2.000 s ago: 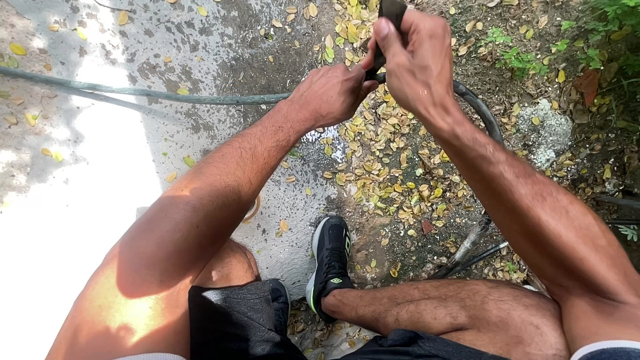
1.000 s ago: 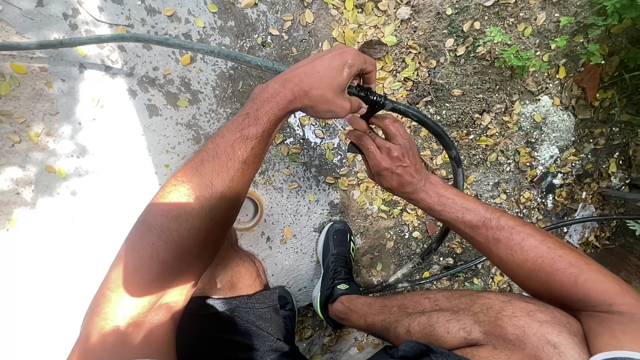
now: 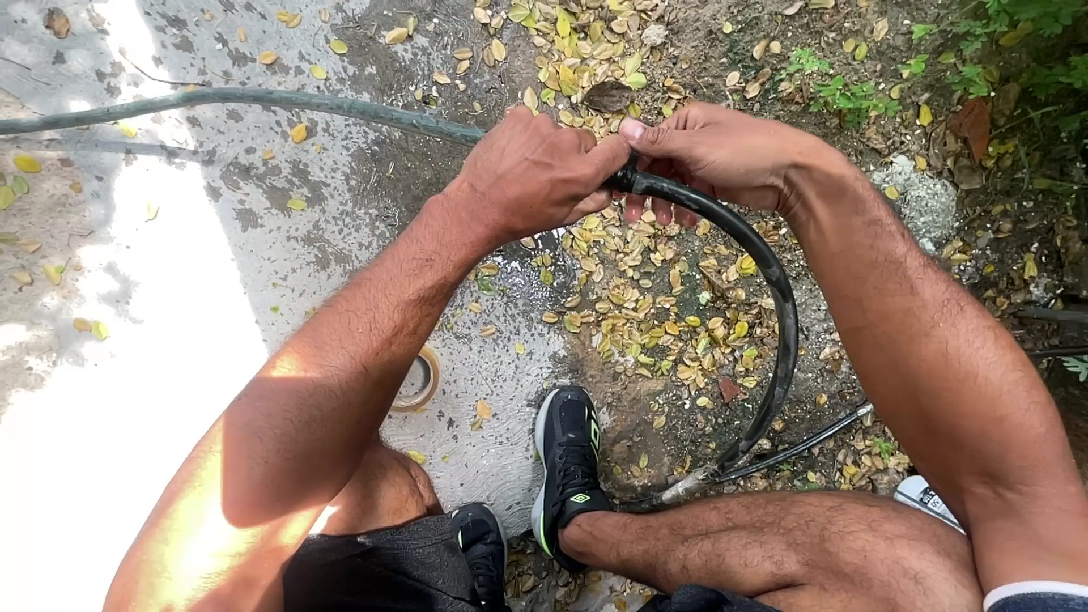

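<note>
My left hand (image 3: 540,174) is closed around the end of a green hose (image 3: 323,104), which runs off to the left edge. Out of its right side comes a black hose (image 3: 786,314), bending down in a wide curve to the ground near my shoe. Black wrapping (image 3: 624,177) shows where the two hoses meet. My right hand (image 3: 705,157) is at this joint, its thumb and forefinger pinching by the wrapping, its other fingers behind the black hose. What the fingertips hold is mostly hidden.
A roll of tape (image 3: 418,380) lies on the concrete by my left forearm. Yellow leaves (image 3: 646,314) cover the soil beside the wet concrete. A thinner black hose (image 3: 807,442) lies near my right leg. Green plants (image 3: 850,98) grow at the upper right.
My right hand has risen from below the joint to its upper right side. The dark piece hanging under the joint a second ago no longer shows. The left hand stays at the joint.
</note>
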